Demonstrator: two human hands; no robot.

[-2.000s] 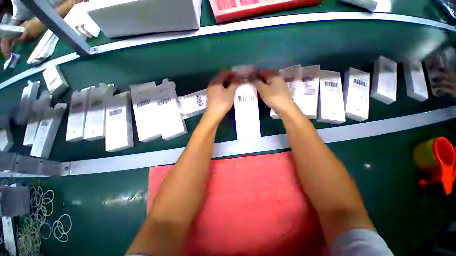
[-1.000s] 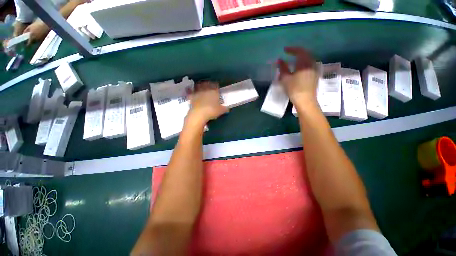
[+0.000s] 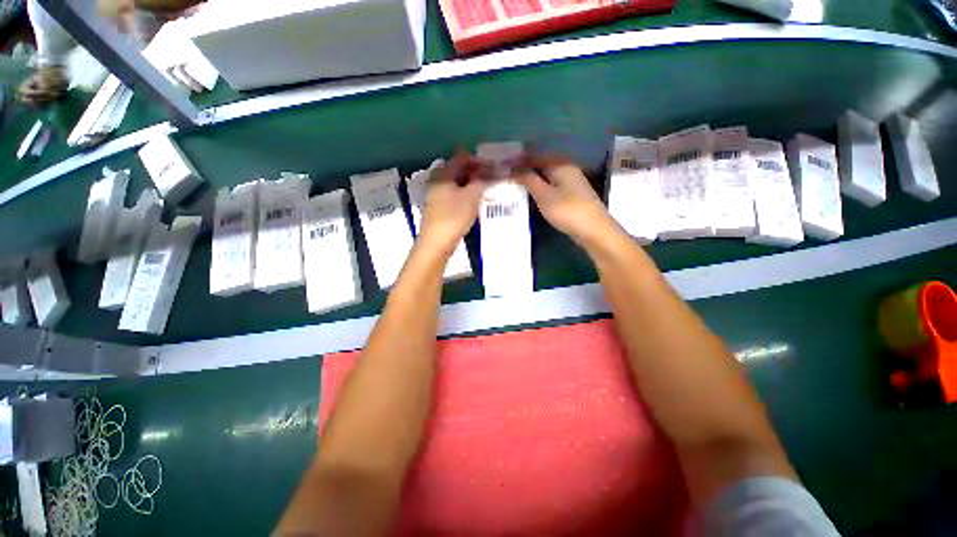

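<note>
A slim white carton (image 3: 506, 246) with a barcode lies on the green conveyor belt, straight in front of me. My left hand (image 3: 456, 194) and my right hand (image 3: 561, 194) are at its far end, one on each side, with fingers on the end flap (image 3: 500, 153). The fingertips are blurred. A carton (image 3: 424, 199) stands partly behind my left hand. More cartons lie in a row to the left (image 3: 332, 252) and right (image 3: 634, 189). The red foam mat (image 3: 514, 430) lies under my forearms.
A pale edge rail (image 3: 252, 348) runs between belt and worktop. Rubber bands (image 3: 89, 472) and a grey-white box pile (image 3: 42, 428) lie left. An orange tape dispenser (image 3: 929, 341) is right. Beyond the belt are a white box (image 3: 315, 42), a red tray (image 3: 556, 16) and another person's hand (image 3: 42, 84).
The cartons at left have shifted right along the belt. My hands were apart over different cartons one second ago and have come together on one carton's far end.
</note>
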